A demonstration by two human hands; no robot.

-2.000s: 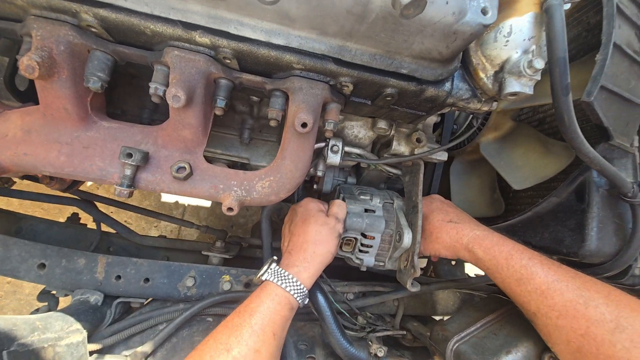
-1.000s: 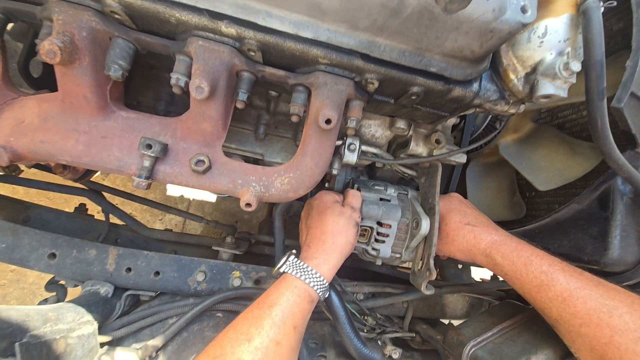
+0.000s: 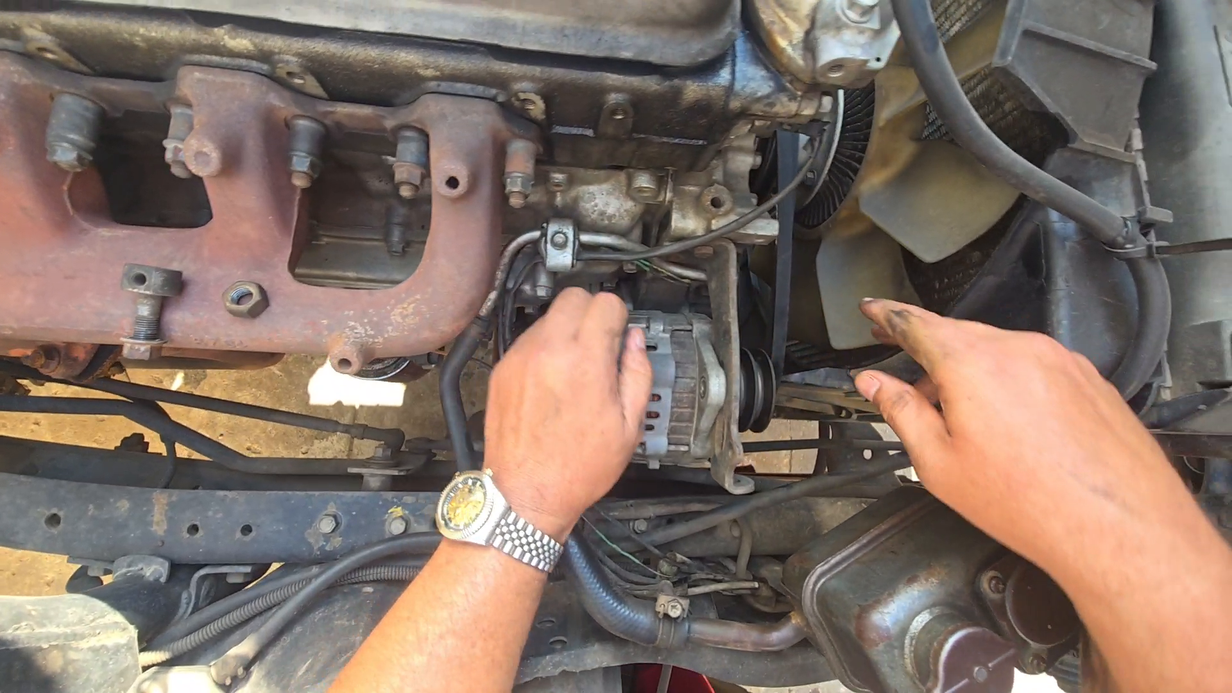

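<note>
My left hand (image 3: pixel 568 404), with a metal watch (image 3: pixel 467 505) on its wrist, rests with bent fingers on the rear end of a silver alternator (image 3: pixel 669 390); its fingertips are hidden, so its hold is unclear. A metal bracket (image 3: pixel 725 385) stands along the alternator's right side, and the black pulley (image 3: pixel 757 390) shows just beyond it. My right hand (image 3: pixel 1020 423) is off the parts, right of the pulley, its thumb and forefinger apart and nothing between them. The forefinger has a dark smudge.
A rusty exhaust manifold (image 3: pixel 385 318) with studs and nuts lies left. Fan blades (image 3: pixel 934 202), a belt (image 3: pixel 784 231) and a thick black hose (image 3: pixel 1011 154) are at upper right. The frame rail (image 3: pixel 289 525) runs below, beside hoses and a dark metal reservoir (image 3: pixel 885 597).
My right hand has come away from beside the bracket to the right and now shows whole, leaving the pulley in sight. My left hand remains at the alternator.
</note>
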